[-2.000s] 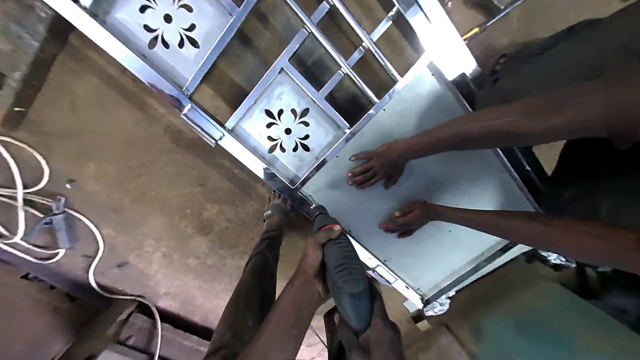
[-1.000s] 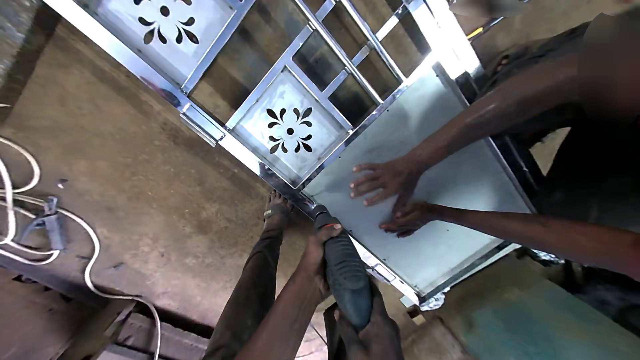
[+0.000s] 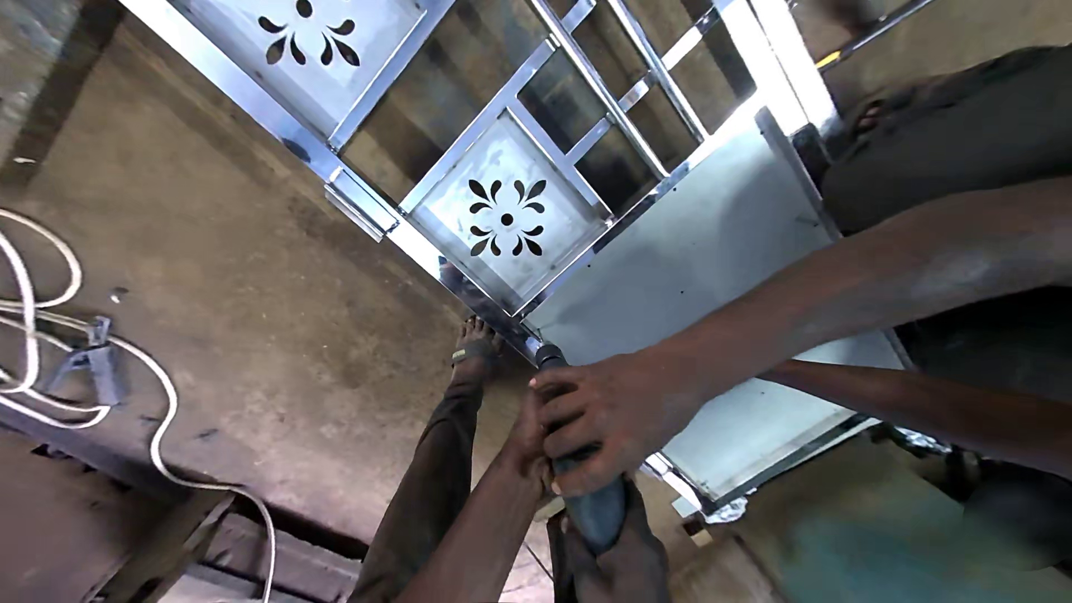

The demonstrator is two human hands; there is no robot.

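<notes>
A dark handheld power drill (image 3: 596, 515) points with its front end at the corner where the shiny metal frame (image 3: 477, 293) meets a flat grey sheet panel (image 3: 662, 285). My left hand (image 3: 528, 431) grips its forward part, partly covered by a co-worker's hand (image 3: 611, 414) that lies over the tool and my fingers. At the rear of the drill, low in the view, my right hand (image 3: 615, 557) is wrapped around the body, its fingers mostly hidden. Next to the panel, a square plate with a cut-out flower pattern (image 3: 507, 219) sits in the frame.
A pale cable (image 3: 163, 419) with a grey clamp-like tool (image 3: 102, 368) lies coiled on the floor at left. Metal bars (image 3: 599, 88) cross the frame above. A foot (image 3: 476, 352) stands beside the frame's edge. The co-worker's other forearm (image 3: 904, 402) reaches in from the right.
One of the co-worker's hands has moved from the grey panel onto the drill, over my left hand. My hands stay on the drill at the same corner.
</notes>
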